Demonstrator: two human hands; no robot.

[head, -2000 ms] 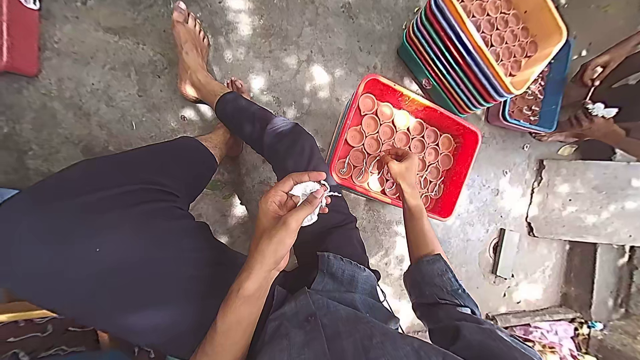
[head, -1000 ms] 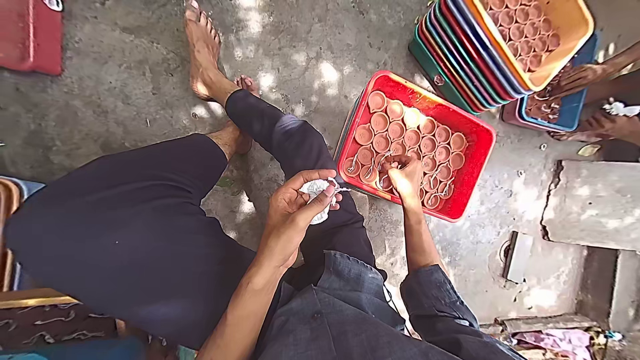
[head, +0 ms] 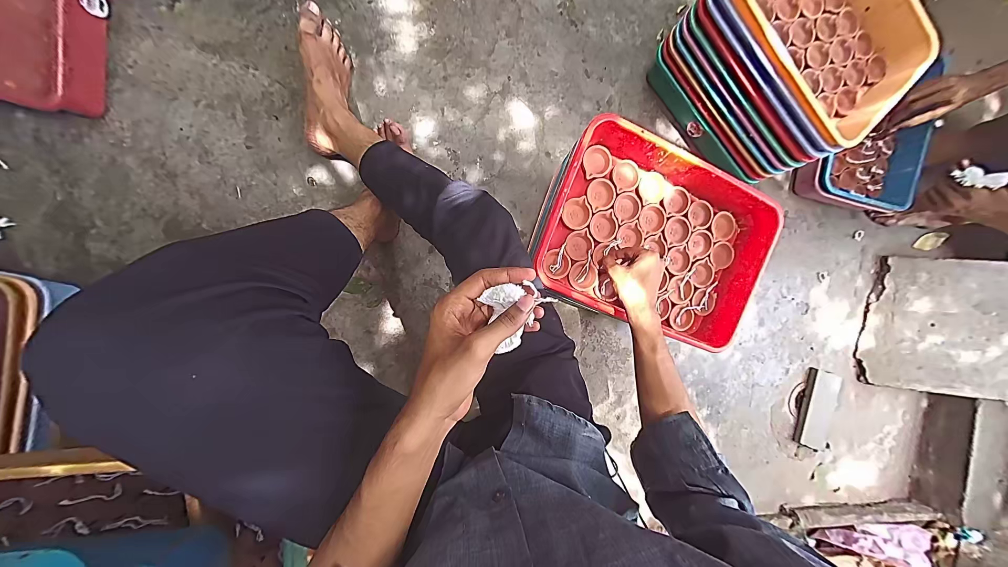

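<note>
My left hand (head: pixel 472 331) is closed around a bundle of white cotton wicks (head: pixel 504 315), above my dark-trousered leg; some wick ends stick out between thumb and fingers. A red plastic tray (head: pixel 752 236) on the ground holds rows of small round clay lamps (head: pixel 602 226). My right hand (head: pixel 636 276) reaches into this tray, fingers bent down at the lamps in its lower part. Whether a wick is between those fingertips is hidden. White wicks (head: pixel 697 309) lie in several lamps along the tray's near side, while lamps farther up have none visible.
A stack of coloured trays (head: pixel 732 94) stands at the upper right, its yellow top tray holding more clay lamps. Beyond it, another person's hands are by a blue tray (head: pixel 917 169) of lamps. A red container (head: pixel 55 55) is at the upper left; more trays (head: pixel 16 362) are at the left edge.
My right hand stays over the lower lamps, with its fingers shifted slightly among them. My left hand keeps its hold on the wicks. The other person's upper hand has come to the stacked trays.
</note>
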